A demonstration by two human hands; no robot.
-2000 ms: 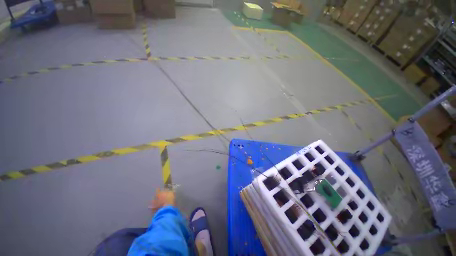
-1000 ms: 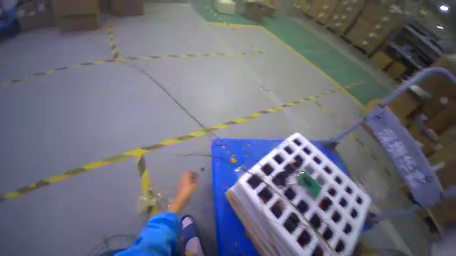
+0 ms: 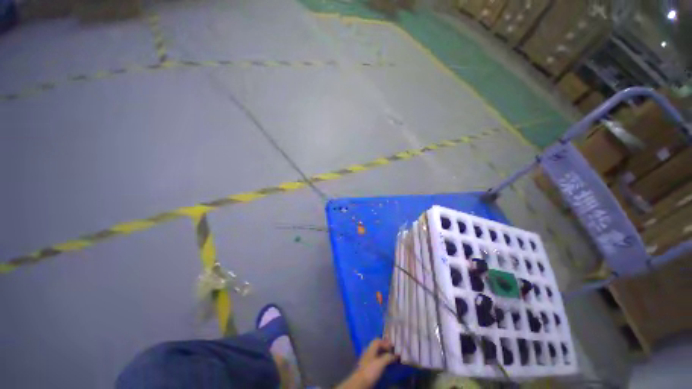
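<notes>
A stack of white foam trays (image 3: 504,254) stands tilted on the blue deck (image 3: 364,266) of the hand truck, its layered side facing left. Dark parts fill many pockets of the top tray, and a green piece (image 3: 504,283) lies on it. A thin dark line crosses the stack. My left hand (image 3: 375,362) is at the lower left corner of the stack, its fingers on the edge of the trays; the fingertips are partly hidden. My right hand is not visible.
The truck's folding handle with a lettered crossbar (image 3: 596,205) rises at the right. Crumpled clear wrap (image 3: 220,283) lies on the floor tape at the left. My foot (image 3: 273,327) is beside the deck. Cartons (image 3: 660,167) stand behind the handle.
My left hand has moved right from over the floor to the stack's corner. The stack has turned and tipped, showing more of its layered side. The crumpled wrap is left on the floor.
</notes>
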